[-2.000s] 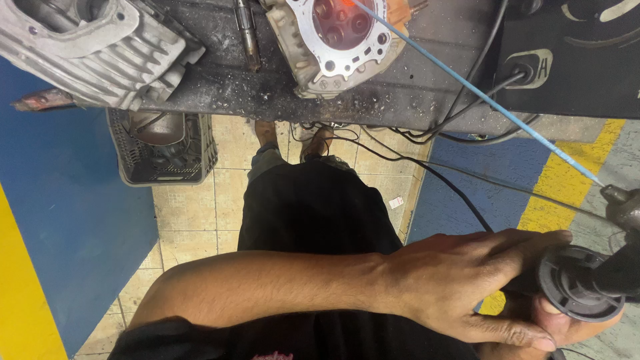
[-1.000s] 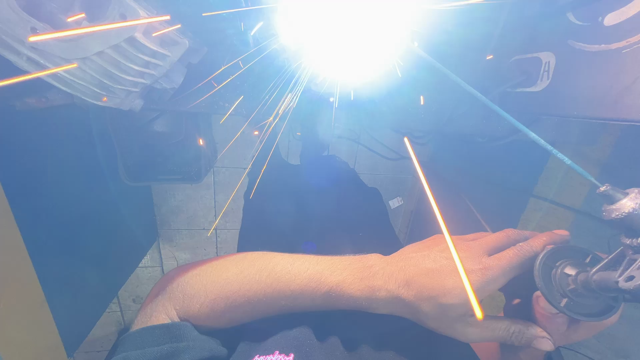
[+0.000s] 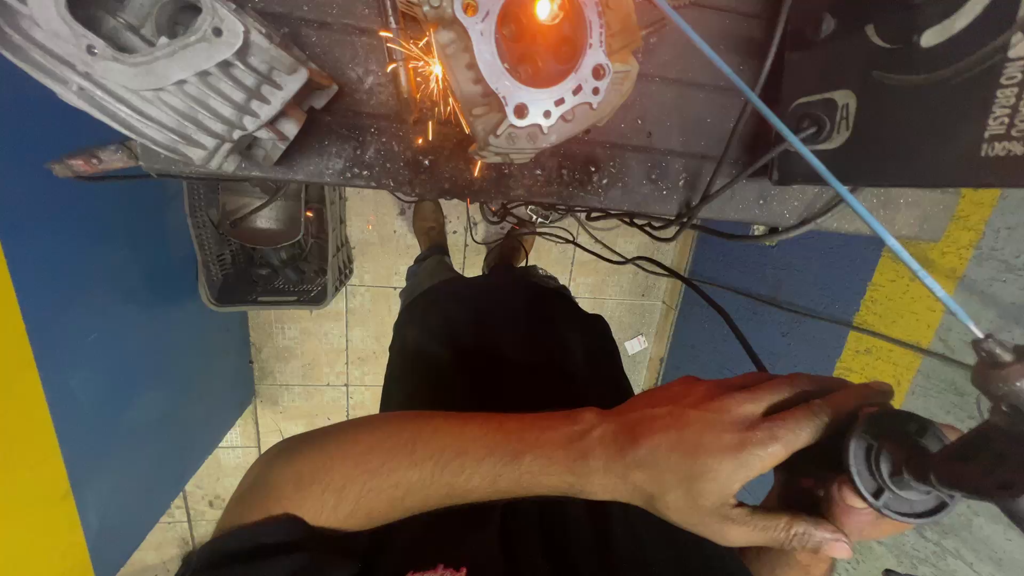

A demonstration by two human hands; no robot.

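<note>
My left hand [image 3: 720, 456] reaches across from the left, its fingers and thumb around the dark handle and over my right hand. My right hand [image 3: 864, 512] is mostly hidden; its fingers hold the handle behind the round guard of a welding electrode holder [image 3: 908, 468]. A long blue welding electrode [image 3: 848, 196] runs from the holder's jaws up-left to a metal engine part [image 3: 524, 136] with a flat, holed face. Orange light glows in its round recess, with a bright spot at the top edge. Sparks [image 3: 434, 72] fly to its left.
A finned metal engine casting [image 3: 232, 88] lies on the dark workbench [image 3: 376, 172], left. Below it, a plastic crate [image 3: 272, 304] holds metal parts. Black cables [image 3: 664, 264] hang along the bench edge and cross the floor. A black machine with lettering [image 3: 904, 88] stands at the upper right.
The blinding white arc and long sparks of a second ago have died down to an orange glow and small sparks. Both hands have stayed at the holder.
</note>
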